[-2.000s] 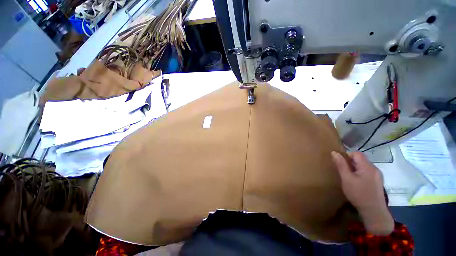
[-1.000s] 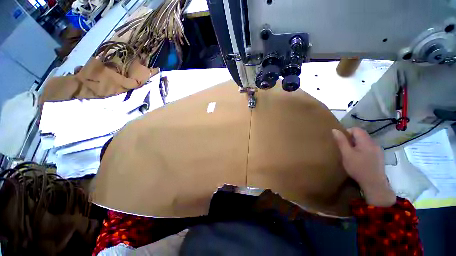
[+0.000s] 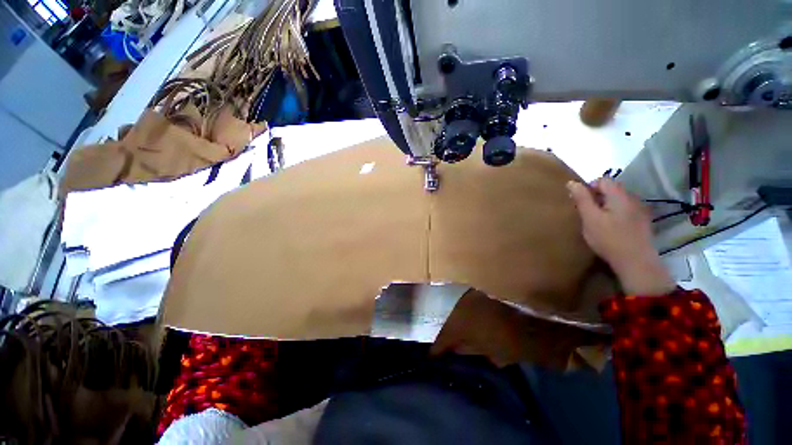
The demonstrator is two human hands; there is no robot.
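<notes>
A tan-brown bag panel (image 3: 295,243) lies across the sewing machine (image 3: 590,43) bed, its centre seam running down from the presser foot (image 3: 431,178). A small pale rectangle shows at its upper left. The near edge curls up and shows a white and silvery patch and a brown fold beneath. My right hand (image 3: 612,222) holds the panel's right edge between thumb and fingers. My left hand is hidden under or behind the panel; only the red and black left sleeve shows below its near edge.
White-backed pieces (image 3: 122,222) with brown pieces (image 3: 156,148) behind lie at the left. Strap bundles (image 3: 260,56) lie at the back, and brown looped handles (image 3: 69,374) at the near left. A red-handled tool (image 3: 700,187) and black cable are on the machine column. A paper sheet lies at the right.
The panel has moved away from me under the presser foot, and its near edge now shows the silvery patch and brown fold. My right hand has moved forward with the panel's edge.
</notes>
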